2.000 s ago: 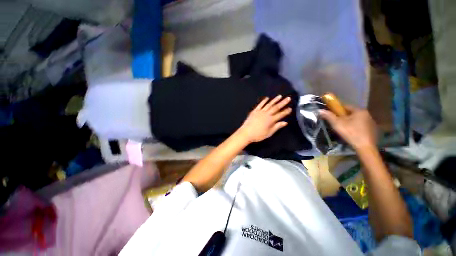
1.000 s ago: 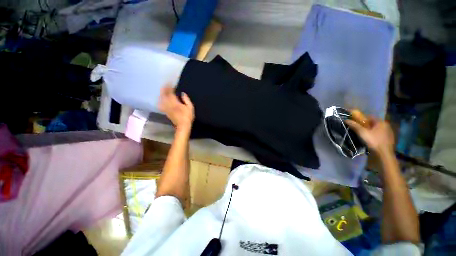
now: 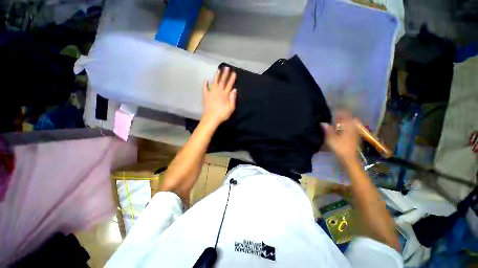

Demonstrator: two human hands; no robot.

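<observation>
A black garment (image 3: pixel 272 112) lies bunched over the right part of the pale sleeve board (image 3: pixel 152 73). Its front edge hangs toward my body. My left hand (image 3: pixel 220 97) lies on the garment's left edge, fingers spread. My right hand (image 3: pixel 341 137) is blurred at the garment's right edge; I cannot tell whether it grips the cloth. The steam iron's orange-tan handle (image 3: pixel 375 138) shows just right of this hand, outside the fingers. The iron's silver body is mostly hidden or blurred.
A lavender-blue cloth (image 3: pixel 351 57) lies at the right of the grey pressing table (image 3: pixel 246 31). A blue block (image 3: pixel 179 23) stands at the back. A pink tag (image 3: pixel 123 123) hangs at the front left. A dark hose (image 3: pixel 430 172) runs right from the iron.
The garment has shifted right and bunched, baring more of the sleeve board. My left hand has moved right onto its edge. My right hand has moved left from the iron handle to the garment's edge.
</observation>
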